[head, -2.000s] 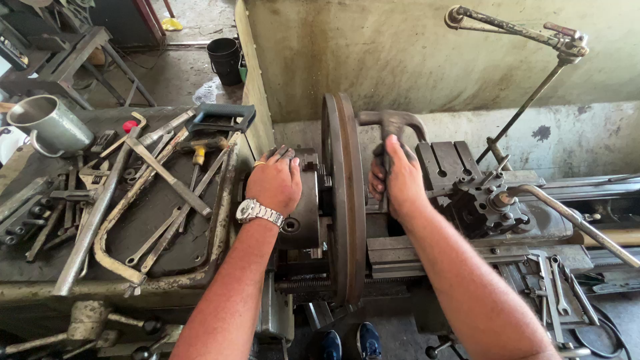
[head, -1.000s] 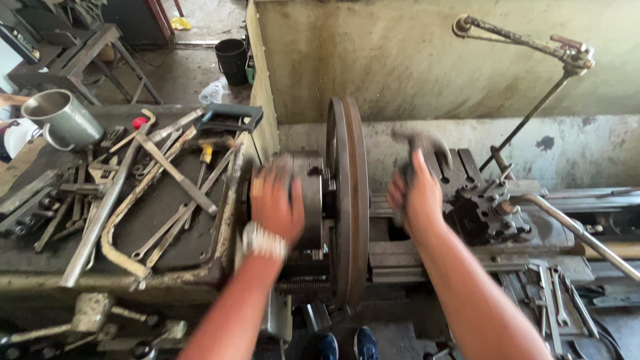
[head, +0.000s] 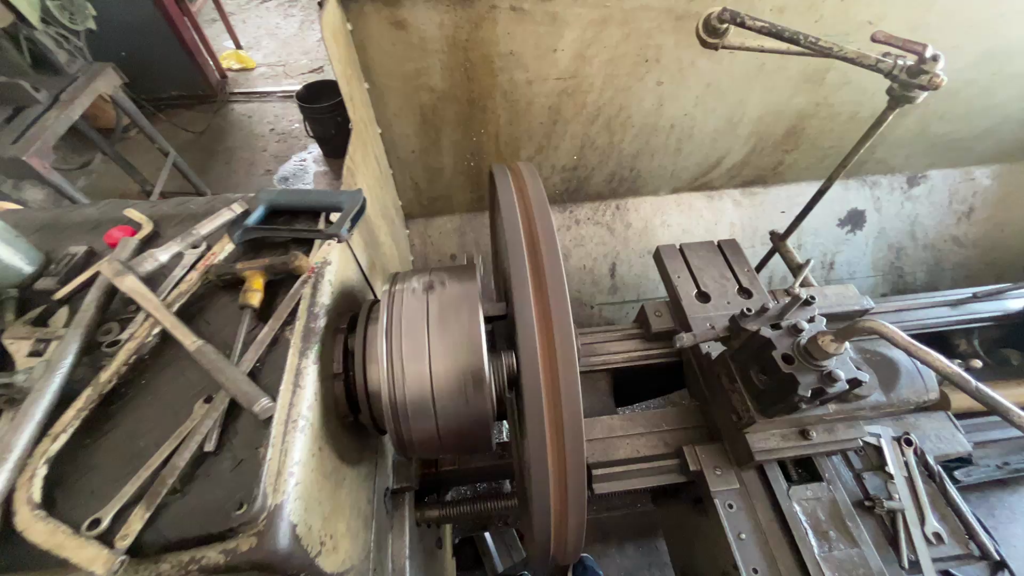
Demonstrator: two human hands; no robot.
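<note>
Neither my left hand nor my right hand shows in the head view now. A large grooved metal wheel (head: 544,360) stands upright in front of the lathe chuck (head: 436,360). The chuck's surface looks smeared, as if turning. To the wheel's right is the lathe's tool post (head: 804,360) with a bent lever (head: 912,340) on top, beside a slotted block (head: 708,272). No hammer is visible in this view.
On the headstock top at left lie a hacksaw (head: 300,212), a yellow-handled screwdriver (head: 252,292), a ring spanner (head: 148,472) and a steel bar (head: 60,376). Several spanners (head: 920,488) rest on the carriage. A jointed arm (head: 840,172) rises behind; a black bucket (head: 324,116) stands beyond.
Both hands have left the view; earlier the left was at the chuck and the right held a hammer beside the wheel. The view has shifted closer to the lathe.
</note>
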